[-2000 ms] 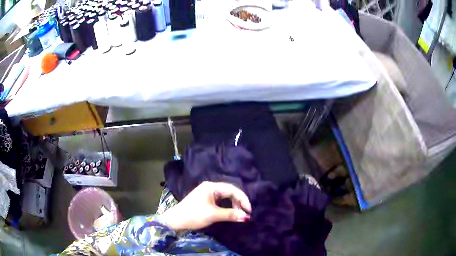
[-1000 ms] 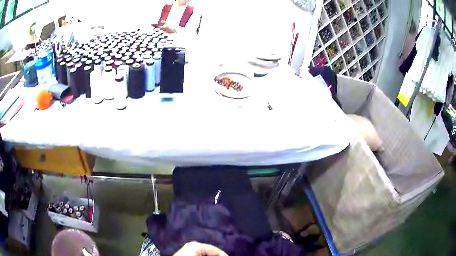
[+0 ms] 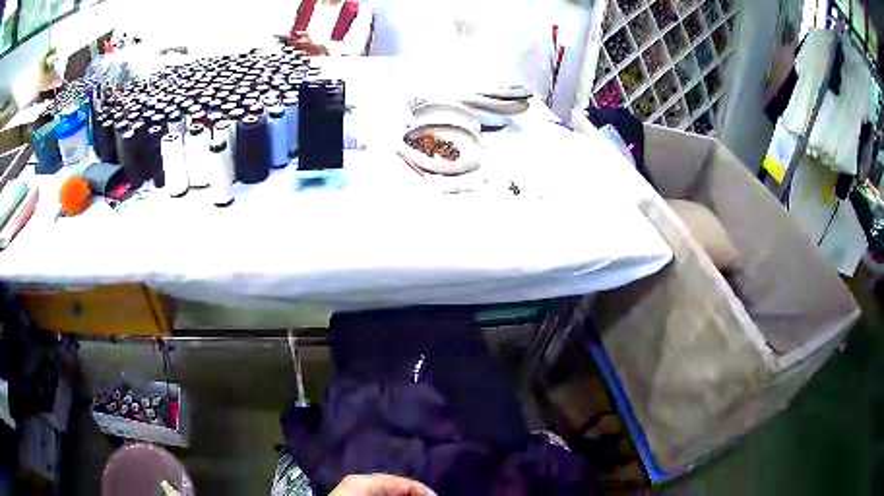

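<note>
The dark purple-black garment (image 3: 388,436) lies gathered over my lap at the bottom. Behind it is a flat, smooth black cloth (image 3: 388,339) with a small white label, just below the table edge. Only the back of my left hand (image 3: 383,484) shows over the garment, cut off by the bottom edge. Its fingers are hidden, so I cannot tell what it holds. My right hand is out of the picture.
The white-covered table (image 3: 388,237) bears cones of thread (image 3: 204,107), a black phone (image 3: 321,126) and a bowl of brown bits (image 3: 443,147). A beige fabric bin (image 3: 669,329) stands right, a spool box (image 3: 141,417) and pink bin (image 3: 145,473) lower left. Behind the table is a person (image 3: 330,24).
The view has tilted up, so the table shows more fully and my left hand, with its fingers curled over the garment earlier, has dropped to the bottom edge.
</note>
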